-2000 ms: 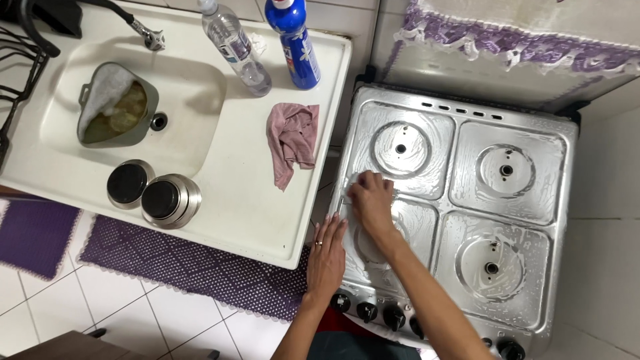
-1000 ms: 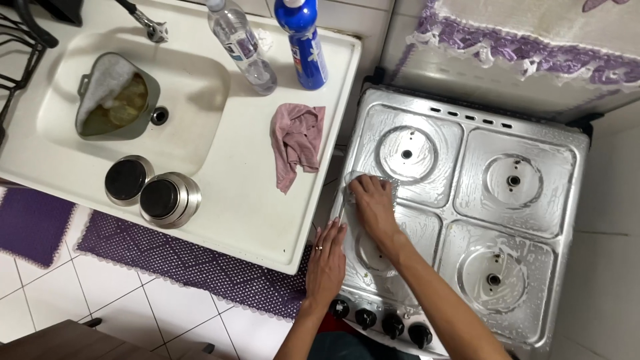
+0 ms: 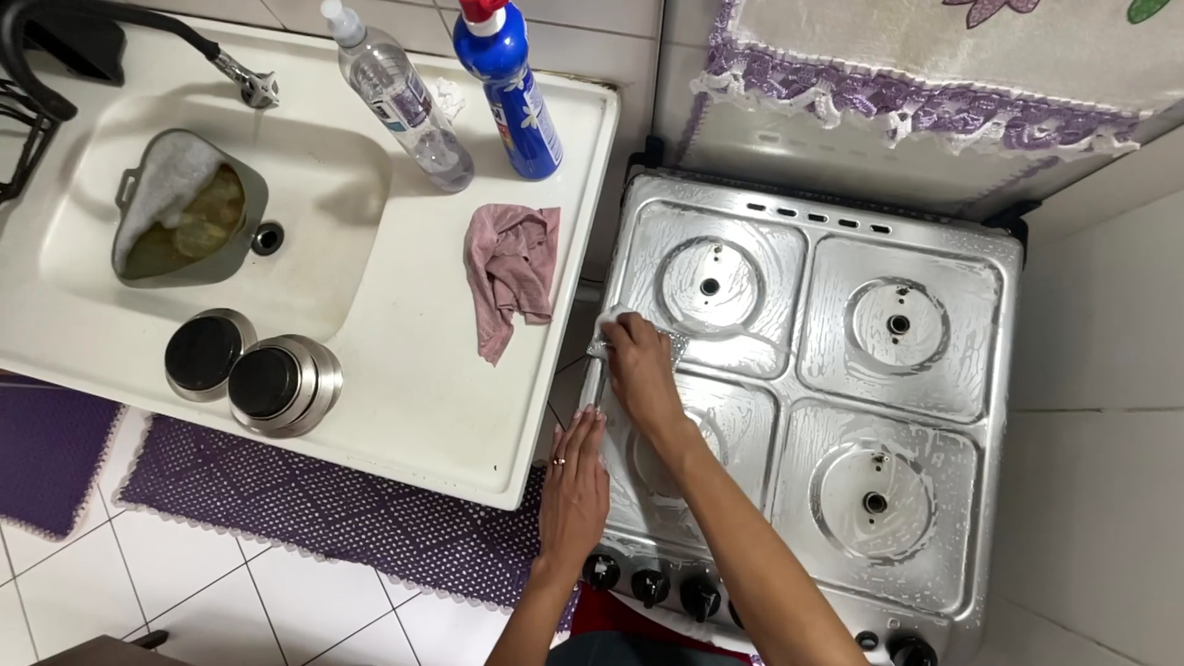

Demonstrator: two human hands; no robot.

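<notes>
My right hand (image 3: 641,365) grips a crumpled, light-coloured cloth or wipe (image 3: 680,346) and presses it on the left rim of the steel stovetop (image 3: 791,393), between the two left burner wells. Below it, my left hand (image 3: 575,481), with a ring on one finger, lies flat along the stove's left edge, fingers extended, holding nothing. Wet, soapy streaks cover the stovetop, and its burner wells show bare gas openings. A pink cloth (image 3: 513,273) lies crumpled on the sink counter to the left.
Left of the stove, the white sink (image 3: 361,287) holds a pot of sudsy liquid (image 3: 190,217). On its counter are a clear bottle (image 3: 407,106), a blue bottle (image 3: 518,102) and burner parts (image 3: 277,384). Black knobs (image 3: 700,597) line the stove's front. A lace-edged cover (image 3: 925,83) hangs behind.
My right hand stays near the stove's left rim, shifted only slightly with the wipe. My left hand remains flat at the stove's edge.
</notes>
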